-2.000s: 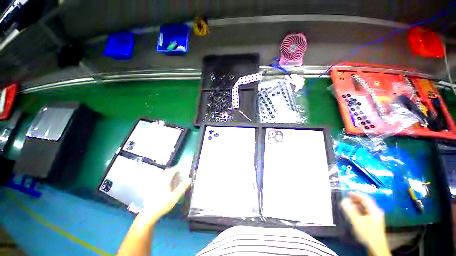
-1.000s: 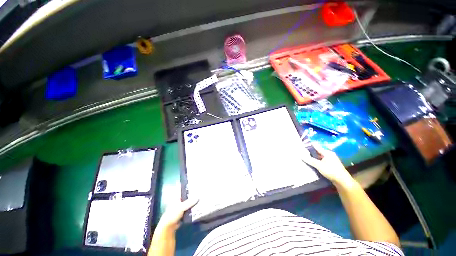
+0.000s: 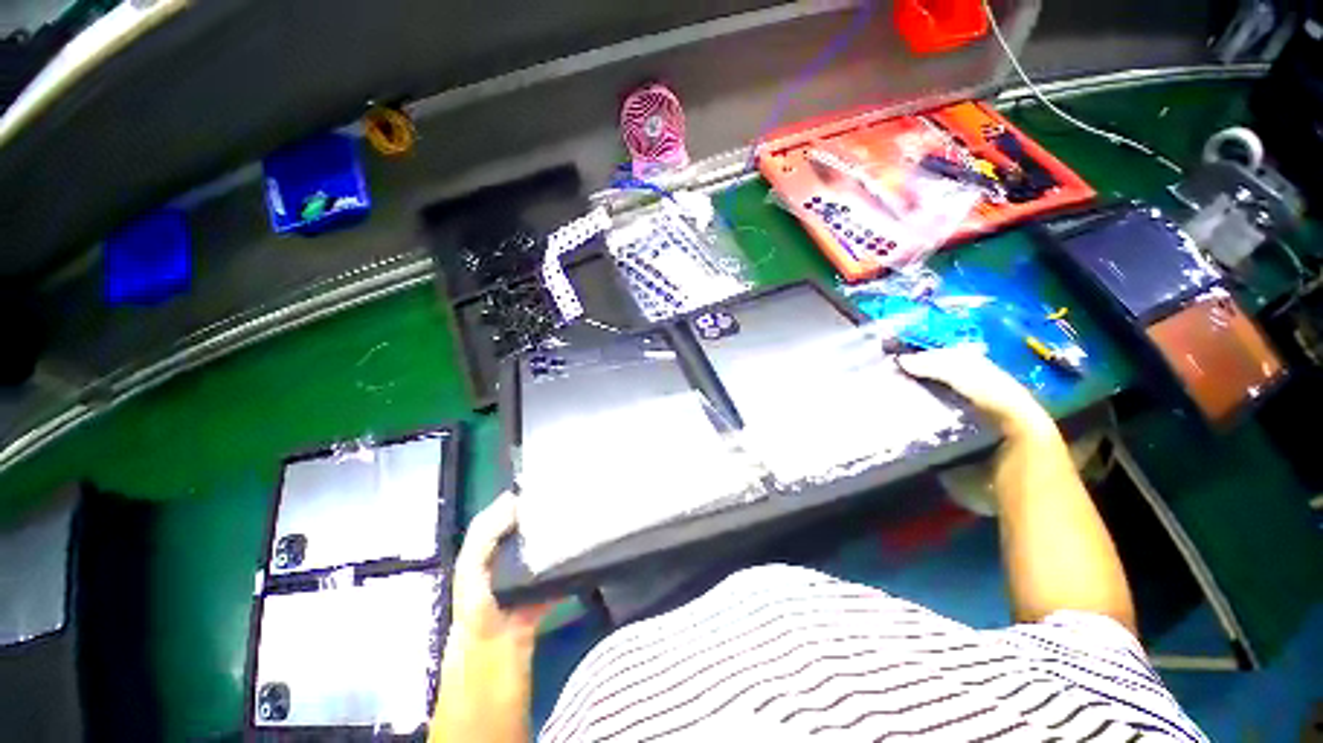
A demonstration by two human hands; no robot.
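A black two-pocket tray point(image 3: 660, 534) with two silver-white phone back covers under wrinkled clear film is in front of me, tilted. The left cover point(image 3: 617, 450) has its camera cluster at the top left, and so does the right cover point(image 3: 827, 385). My left hand point(image 3: 493, 581) grips the tray's left edge near its front corner, with some fingers hidden under it. My right hand point(image 3: 979, 392) grips the tray's right side, its fingers partly hidden.
Another two-pocket tray point(image 3: 453, 508) with two covers lies left. Behind are a small-parts tray point(image 3: 472, 341), a bagged lens sheet point(image 3: 675, 261), a pink fan point(image 3: 654, 128) and an orange-red tray point(image 3: 856, 266). A blue sheet point(image 3: 943, 312) and a tray with dark and orange covers point(image 3: 1219, 363) lie right.
Both hands have come from beside the tray onto its sides. The tray now appears raised and tilted. The view has swung to the right.
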